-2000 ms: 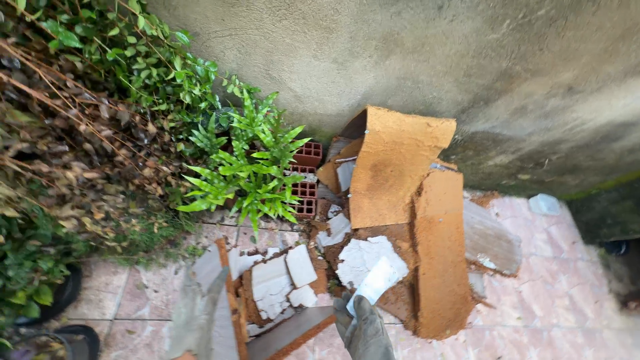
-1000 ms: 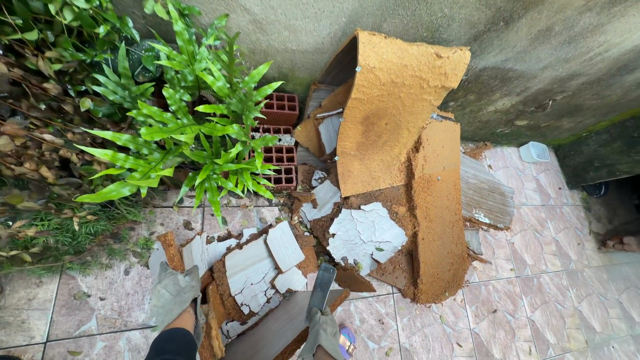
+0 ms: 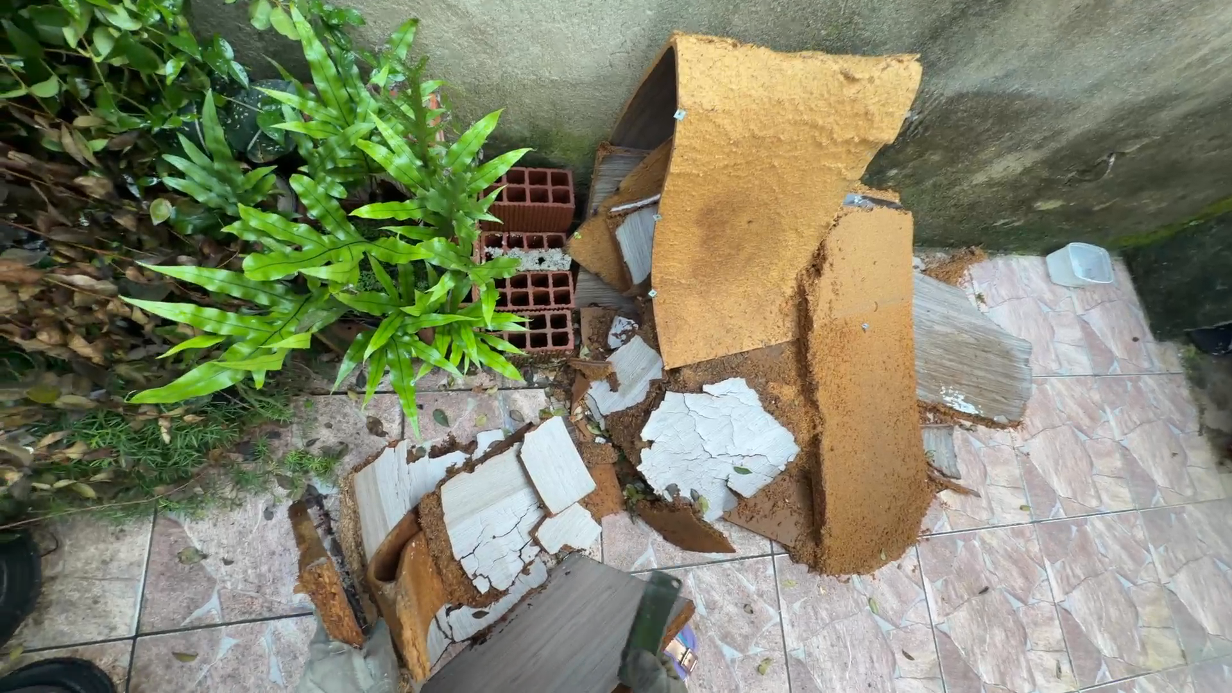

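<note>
My left hand (image 3: 348, 662), in a pale work glove, is at the bottom edge, closed around the lower end of a narrow broken fiberboard strip (image 3: 325, 577). At bottom centre my right hand (image 3: 656, 674), gloved and mostly cut off, grips a flat, dark, blade-like tool (image 3: 651, 614) pointing up. The tool is over the edge of a grey wood-grain board (image 3: 549, 630). Between the hands stands a curled piece of brown fiberboard (image 3: 409, 592). Just above lie flaking white-faced board pieces (image 3: 496, 515) and a cracked white sheet (image 3: 717, 443).
Large swollen fiberboard panels (image 3: 760, 192) lean by the concrete wall (image 3: 1020, 106), with another long panel (image 3: 861, 385) beside them. Red hollow bricks (image 3: 534, 197) stand by a green fern (image 3: 385, 250). A clear plastic tub (image 3: 1080, 265) sits on the tiled floor (image 3: 1107, 462) at right.
My left hand has moved right and down in view, and the broken strip now shows upright above it. The tool remains in my right hand. The view has shifted.
</note>
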